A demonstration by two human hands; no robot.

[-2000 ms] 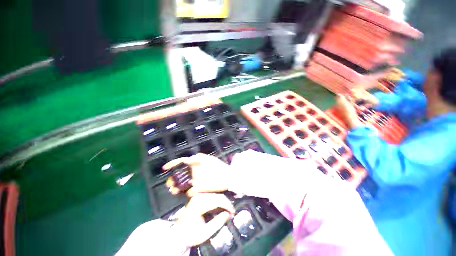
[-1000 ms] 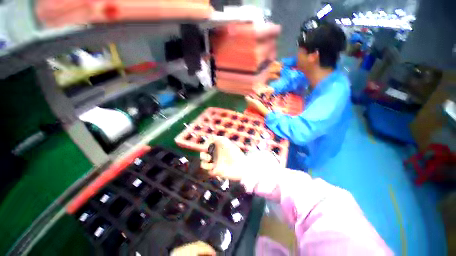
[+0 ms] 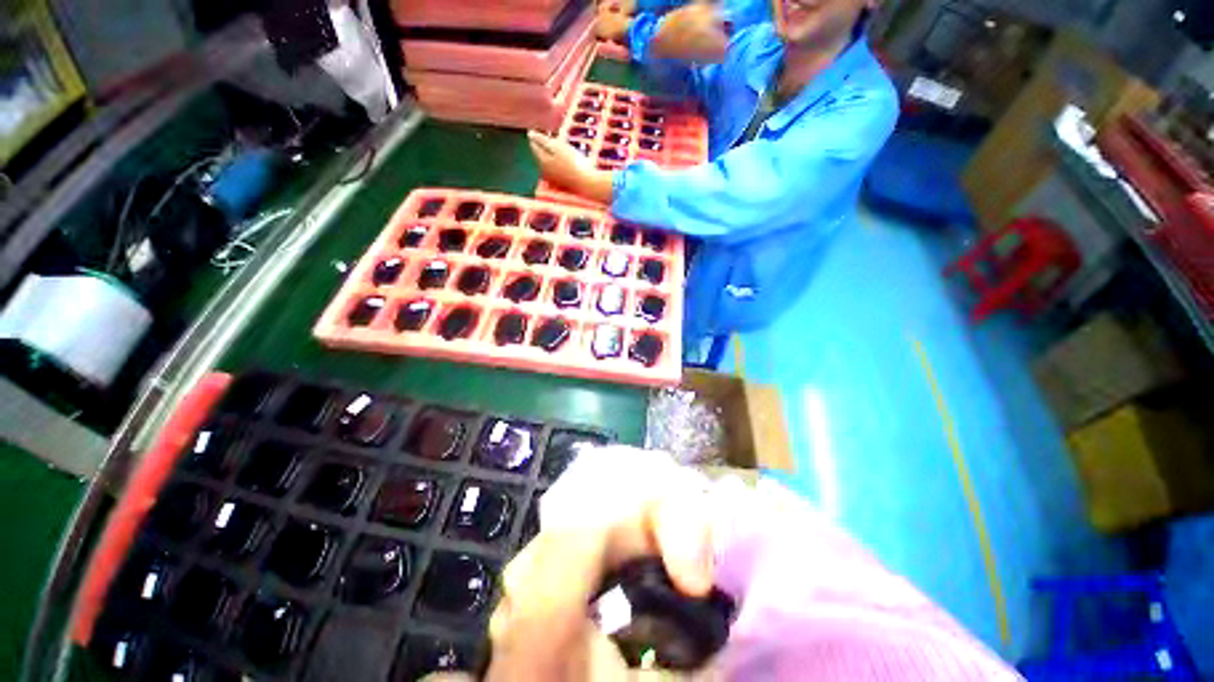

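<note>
My right hand (image 3: 686, 526) reaches in from the lower right in a pink sleeve and is closed on a black watch body (image 3: 679, 616) with a small white label. My left hand (image 3: 546, 606) seems to be close against it at the bottom edge, blurred and cut off; its grip cannot be told. Below and left lies the black foam tray (image 3: 393, 525), with glossy black watch bodies in its pockets, several bearing white labels. One pocket near its bottom edge looks empty. The hands hide the tray's right part.
A salmon-orange tray (image 3: 499, 354) of watches lies behind the black one. An open cardboard box (image 3: 766, 426) with crinkled clear plastic (image 3: 682, 424) is at the bench's right edge. A person in a blue smock (image 3: 772, 173) works at another tray beside stacked orange trays (image 3: 486, 60).
The view has shifted right and down. My right hand has moved from beside the orange tray back to the black tray's near right side, with a watch in it.
</note>
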